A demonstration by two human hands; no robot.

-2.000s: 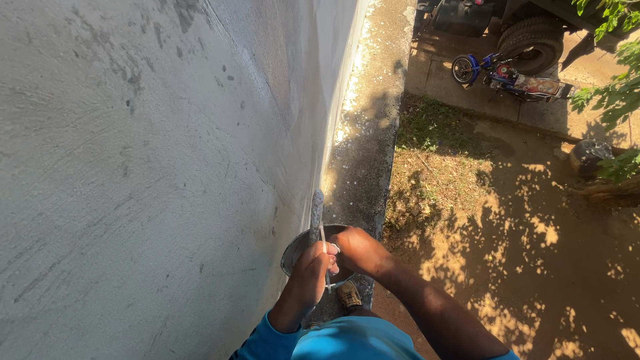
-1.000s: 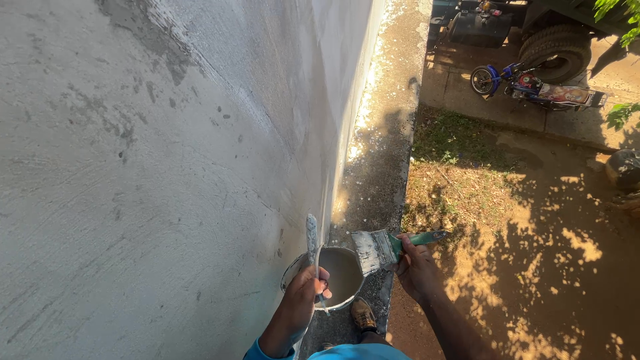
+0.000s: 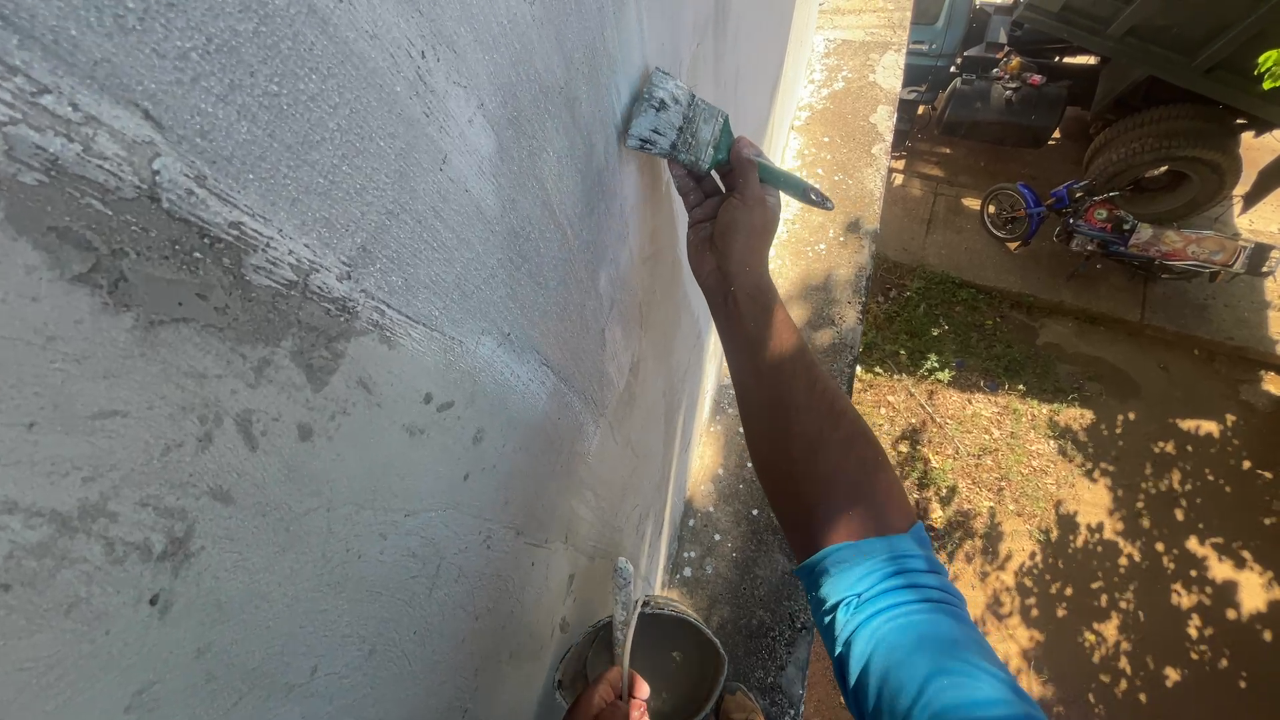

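A wide paintbrush with a green handle (image 3: 722, 150) is gripped in my right hand (image 3: 735, 215), its paint-caked bristles against the grey plastered wall (image 3: 400, 250). Low in the view, my left hand (image 3: 608, 697) holds the thin handle of a bucket (image 3: 722, 665) together with a paint-spattered stick-like tool (image 3: 623, 600) that stands upright beside the bucket's mouth. Greyish liquid lies in the bucket. The lower part of my left hand is cut off by the frame.
A narrow concrete ledge (image 3: 745, 520) runs along the wall, with part of a shoe (image 3: 738, 703) on it. Beyond its edge is a drop to the ground, where a motorcycle (image 3: 1130, 230) stands by a truck's tyre (image 3: 1165, 165). Leaves (image 3: 1268, 68) show at the upper right.
My right hand has come from the bucket, out to its right side with the brush, and then up to the wall. My left hand remains at the bucket. The view has shifted.
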